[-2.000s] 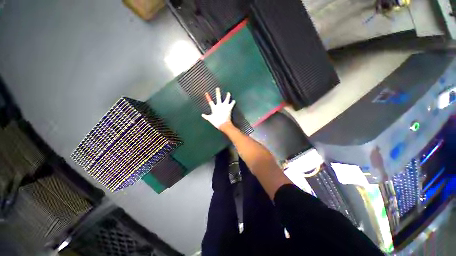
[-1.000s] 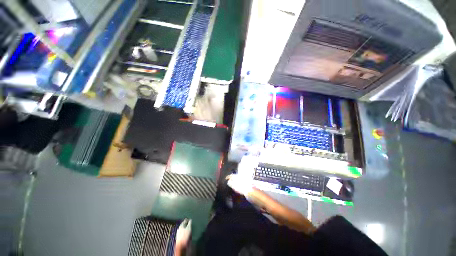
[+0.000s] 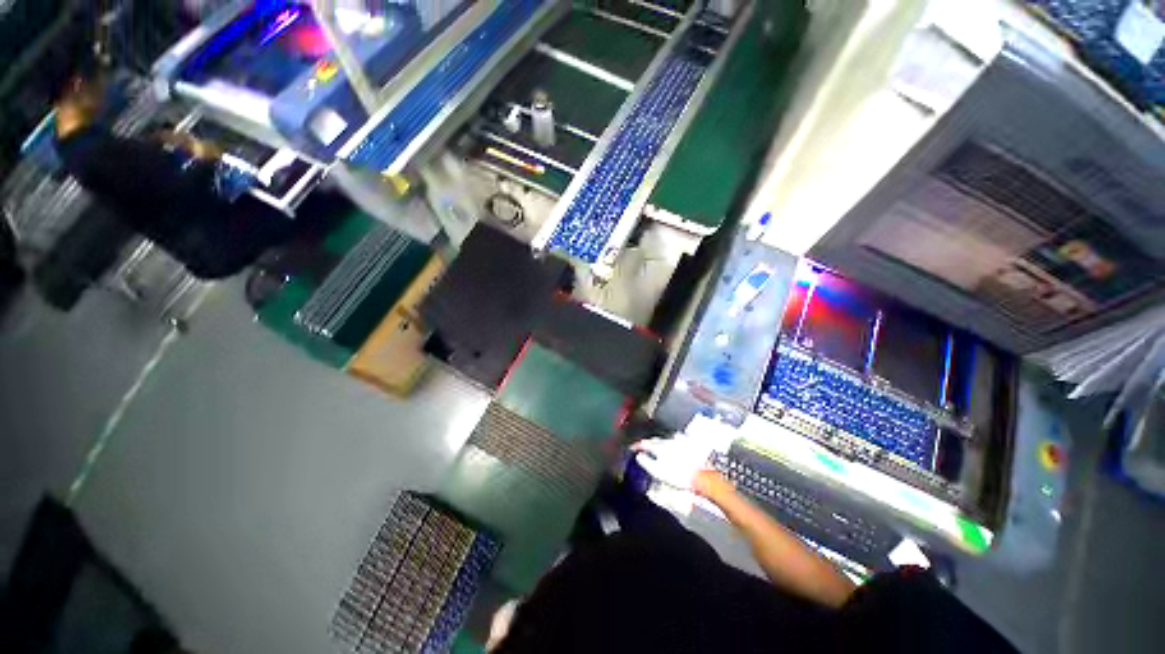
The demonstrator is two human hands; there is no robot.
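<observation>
My right hand (image 3: 677,463), in a white glove, is at the left end of the black keyboard (image 3: 799,505). It blends into bright white surfaces there, so its fingers and any hold are unclear. A little of my left hand (image 3: 502,623) shows at the bottom, beside the striped, blue-edged stack of boards (image 3: 415,575); the rest is hidden or cut off. A dark ribbed strip (image 3: 530,447) lies across the green mat (image 3: 562,383). A blue circuit board (image 3: 850,409) lies in the inspection machine's opening, under red and blue light.
The conveyor (image 3: 626,160) carries blue boards behind the mat. Dark sheets (image 3: 492,307) lie beyond the mat's far end. A red button (image 3: 1051,455) is at the machine's right. A person's dark sleeve (image 3: 166,192) is at the upper left.
The view has turned from the mat towards the machine. My right hand has left the ribbed strip and is at the keyboard. My left hand came into view by the stack and now shows less.
</observation>
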